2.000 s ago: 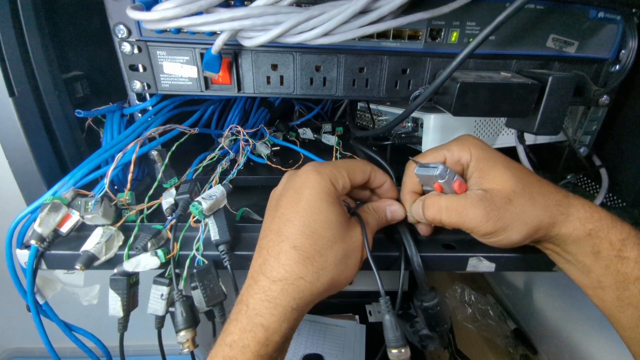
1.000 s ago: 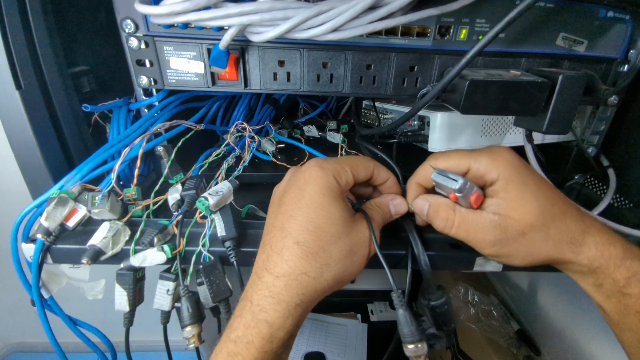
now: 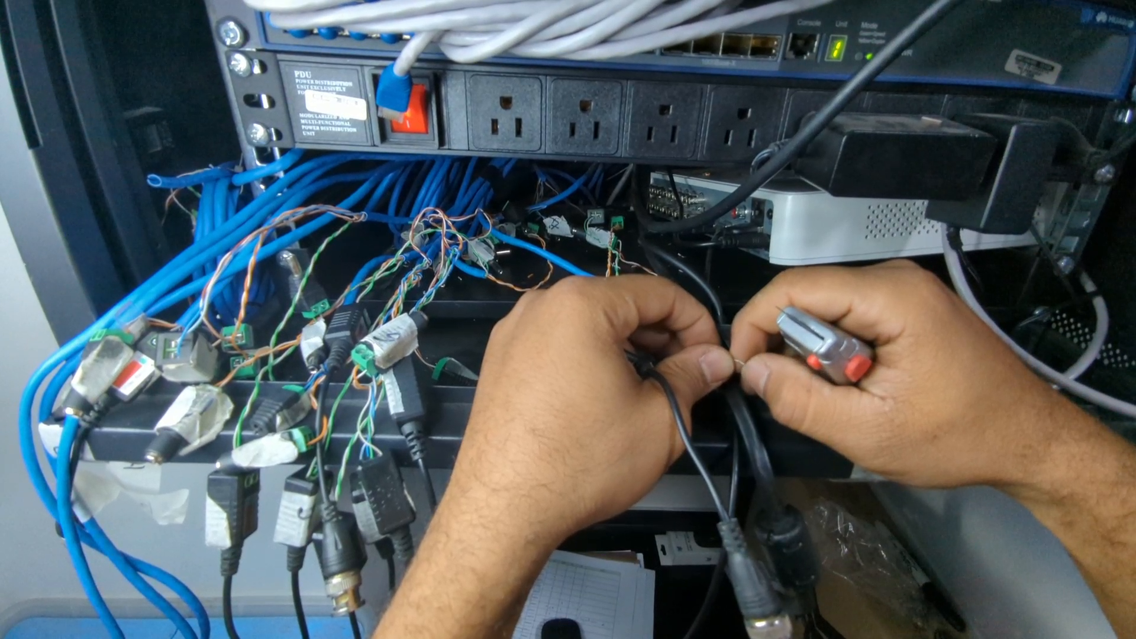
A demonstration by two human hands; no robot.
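Observation:
My left hand (image 3: 595,390) pinches a thin wire end between thumb and forefinger, and a thin black cable (image 3: 679,426) comes out of that hand. At its lower end hangs a BNC connector (image 3: 751,577). My right hand (image 3: 879,373) pinches the same short, fine wire (image 3: 738,362), its fingertips nearly touching the left ones. Tucked in the right hand is a small grey tool with red buttons (image 3: 824,346), its type unclear. Behind the hands runs a thicker black cable (image 3: 754,435). To the left, several video baluns (image 3: 382,493) with green terminals hang on twisted coloured wires (image 3: 364,399).
A power distribution unit (image 3: 506,111) with a red switch spans the rack above, under a network switch (image 3: 958,44) and grey cables (image 3: 532,27). Blue network cables (image 3: 133,311) loop at left. A white device (image 3: 852,222) and black power adapters (image 3: 896,155) sit at right. Papers (image 3: 590,595) lie below.
My fingertips stay close together in the same place. The grey tool in my right hand has tilted a little, and a fine wire now shows between the fingertips.

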